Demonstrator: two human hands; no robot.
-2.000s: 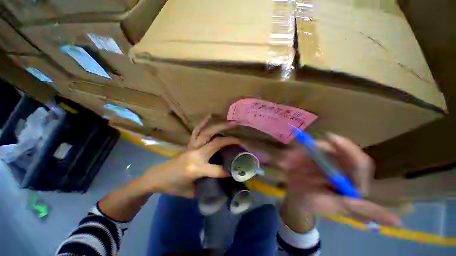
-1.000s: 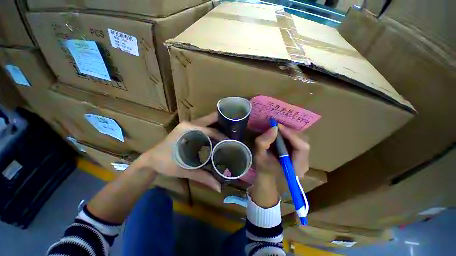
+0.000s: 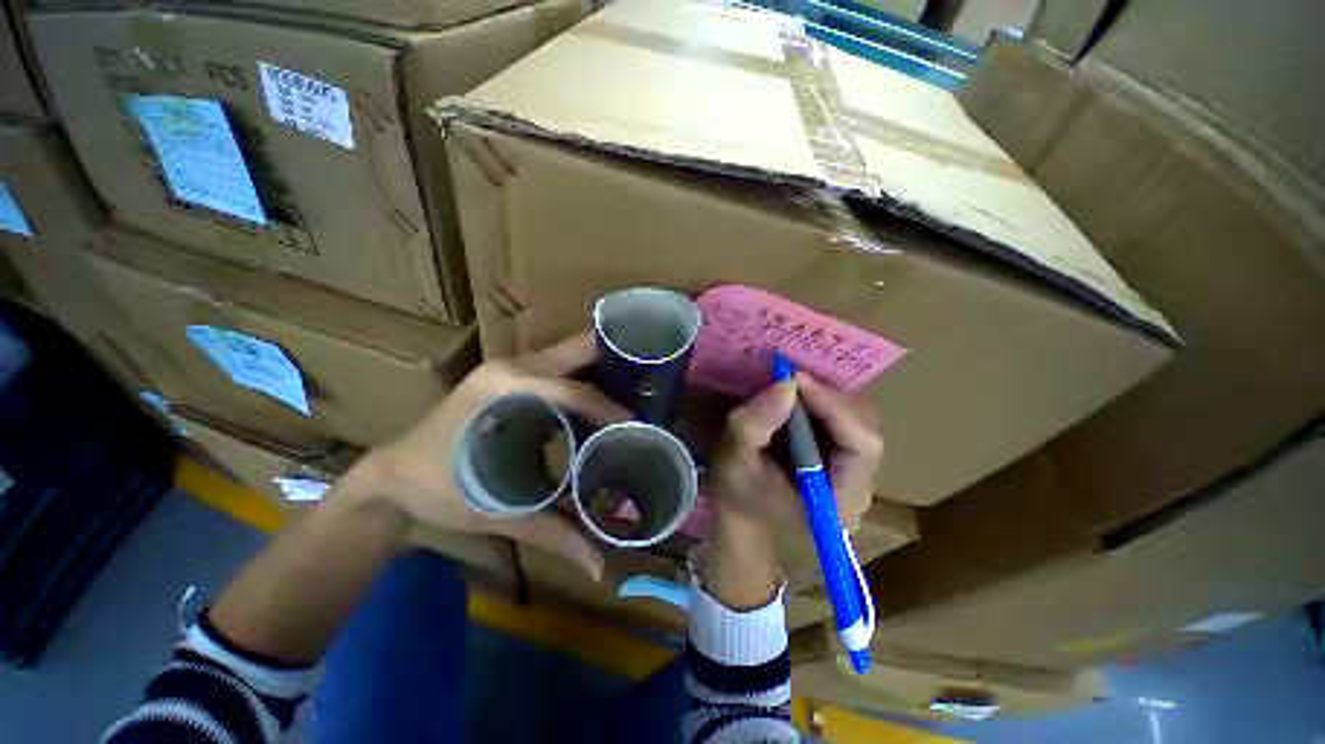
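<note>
My left hand [image 3: 465,451] holds three dark handle housings in a cluster, their greyish open ends facing me. One housing [image 3: 644,337] is at the top, one [image 3: 512,457] at lower left and one [image 3: 637,487] at lower right. My right hand [image 3: 792,458] grips a blue marker pen [image 3: 825,523] with a white clip. The pen's tip touches or nearly touches the printed pink carton label [image 3: 792,343] on the front of a taped carton [image 3: 581,204]. The lower parts of the housings are partly hidden by my left hand.
More cartons [image 3: 363,189] with light blue and white labels are stacked at left. A large carton [image 3: 1163,189] leans at right. Part of a black tote [image 3: 87,509] shows at far left on the grey floor, near a yellow line [image 3: 233,494]. Blue-green edges show behind the taped carton.
From two seconds ago, the housings have come up beside the label and the pen has moved onto it. Over the last second, the view has shifted slightly while both hands keep their holds.
</note>
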